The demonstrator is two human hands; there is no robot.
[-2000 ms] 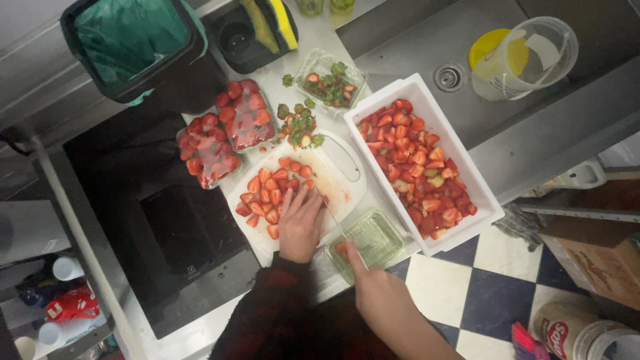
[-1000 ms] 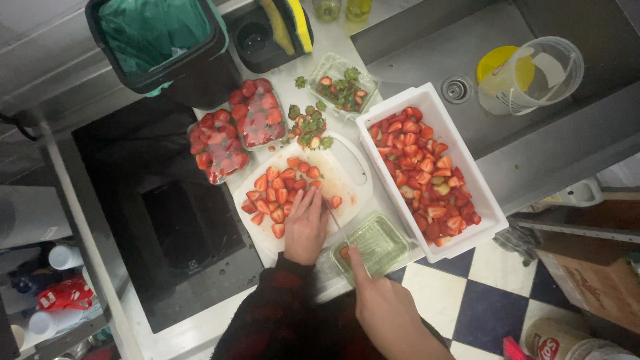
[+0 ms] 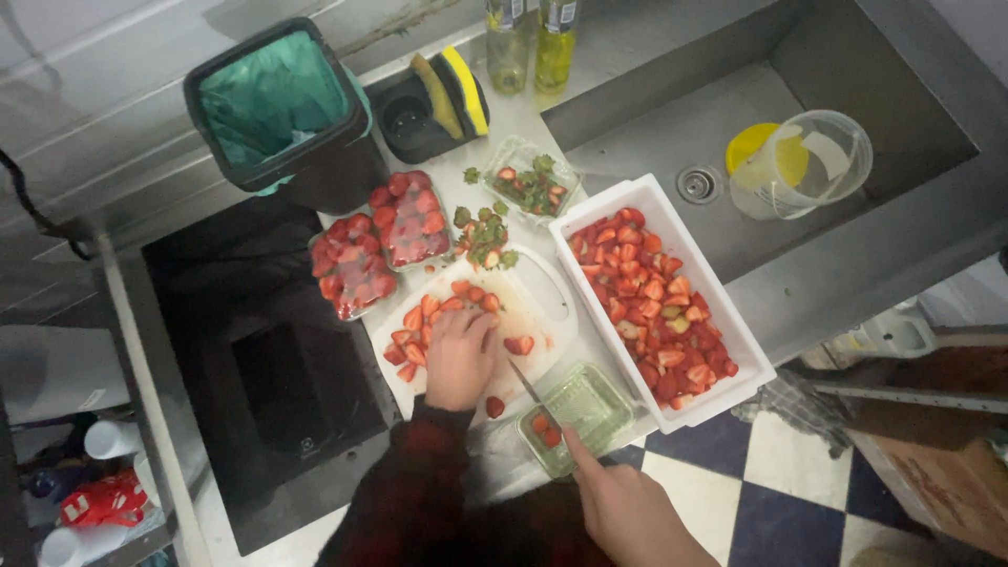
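Observation:
My left hand (image 3: 461, 358) rests over cut strawberries (image 3: 413, 317) on a white cutting board (image 3: 543, 303); whether its fingers hold one is hidden. My right hand (image 3: 610, 496) grips a knife (image 3: 529, 387), its blade pointing up-left across the board's lower edge. A strawberry piece (image 3: 518, 345) lies near the knife tip, and a strawberry (image 3: 494, 407) sits below my left hand. Under the knife is a clear plastic punnet (image 3: 602, 402) with a few strawberries in it. A white tub (image 3: 713, 287) full of cut strawberries stands to the right. Strawberry tops (image 3: 484, 236) are heaped above the board.
Two full strawberry punnets (image 3: 354, 268) stand left of the board, below a black bin (image 3: 331, 157) with a green liner. Another punnet (image 3: 531, 185) holds strawberry tops. Beyond are a sponge holder (image 3: 402, 118), two bottles (image 3: 557, 47) and a sink (image 3: 669, 130) with a clear bucket (image 3: 795, 169).
The cut pieces under and around my left hand have shifted on the board, and that hand has moved left from the knife tip. The right hand keeps hold of the knife.

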